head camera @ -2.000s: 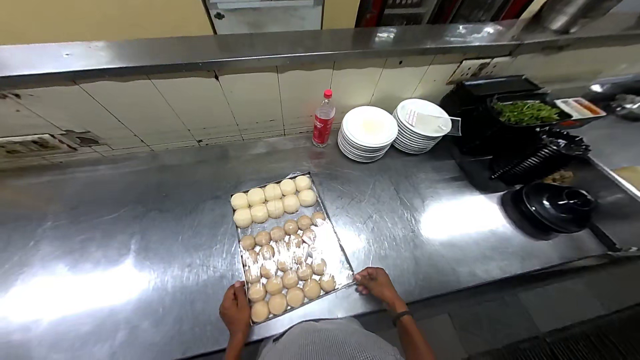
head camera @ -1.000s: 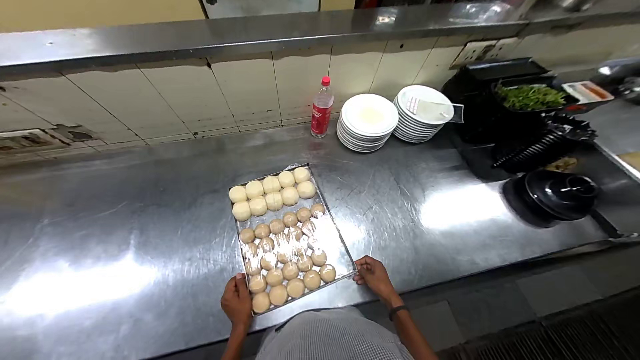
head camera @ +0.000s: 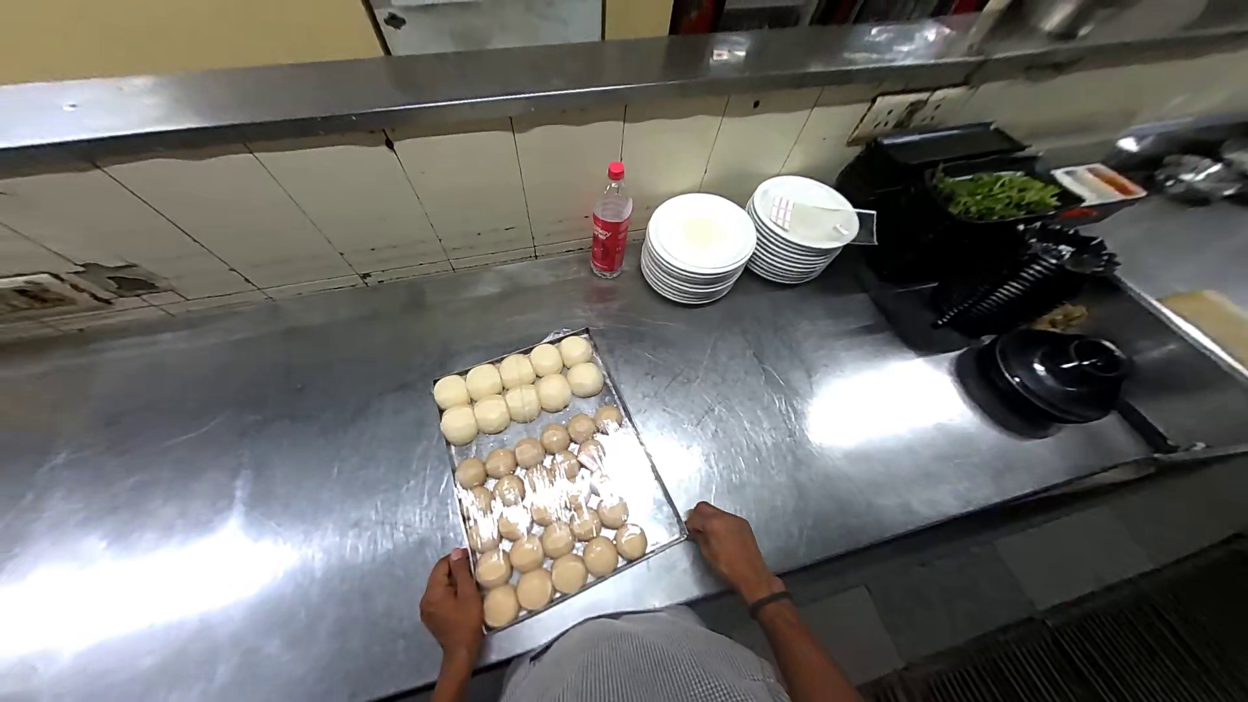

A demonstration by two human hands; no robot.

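Observation:
A shallow metal tray (head camera: 655, 466) lies tilted on the steel counter, covered with clear plastic film. Under the film are rows of dough balls: pale ones (head camera: 522, 403) along the far side and browner ones (head camera: 569, 573) on the middle and near parts. My left hand (head camera: 453, 603) is at the tray's near left edge, thumb on top and the other fingers low against the side. At the near right corner, my right hand (head camera: 723, 542) has its curled fingers at the film and rim; whether they pinch the film or the tray cannot be made out.
A plastic bottle (head camera: 611, 229) with a red cap and two stacks of white plates (head camera: 700, 234) (head camera: 801, 216) stand by the tiled wall. Rightward are black containers, one with chopped greens (head camera: 999, 195), and a black lidded pot (head camera: 1061, 375). The steel counter's (head camera: 292, 439) front edge runs near me.
Both hands stay at the tray's near corners, and the tray keeps its place on the counter. Nothing has plainly been taken up or let go.

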